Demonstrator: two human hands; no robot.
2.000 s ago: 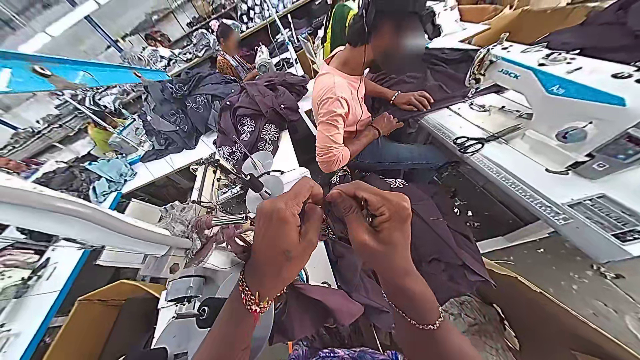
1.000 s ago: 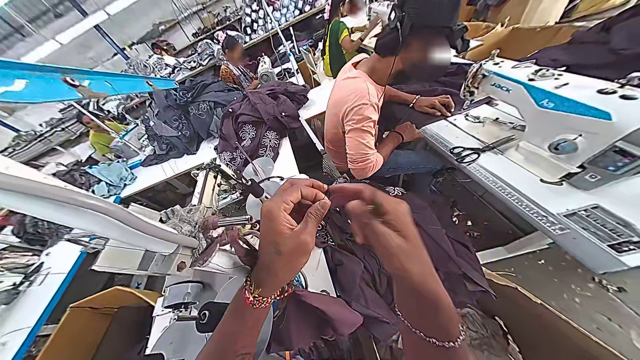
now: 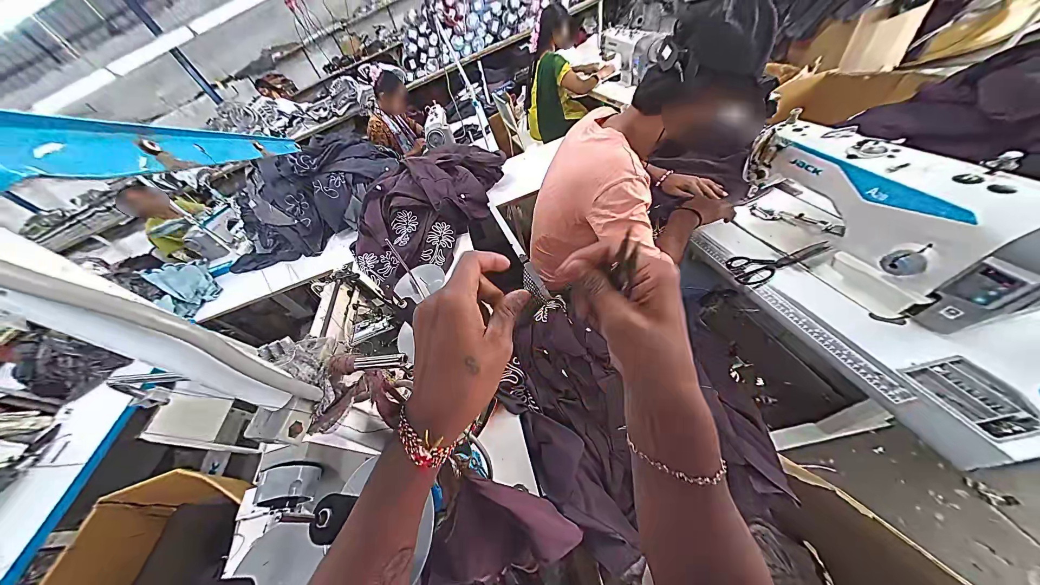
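My left hand is raised at the middle of the head view, fingers curled with thumb and forefinger apart; no held object shows between them. To its right, my right hand is bent and blurred, with something thin and dark at its fingers, perhaps thread snips; its grip is unclear. Dark purple fabric with white embroidery hangs below and between both hands. A sewing machine with metal rods and scraps of cloth stands left of my left hand.
A co-worker in a peach shirt sits ahead, at a white Jack sewing machine. Black scissors lie on that table. Embroidered garments are heaped beyond my left hand. Cardboard boxes flank me low down.
My hands were together at the fingertips two seconds ago; now they are apart, the right one drawn away to the right. The co-worker's hands remain at the cloth.
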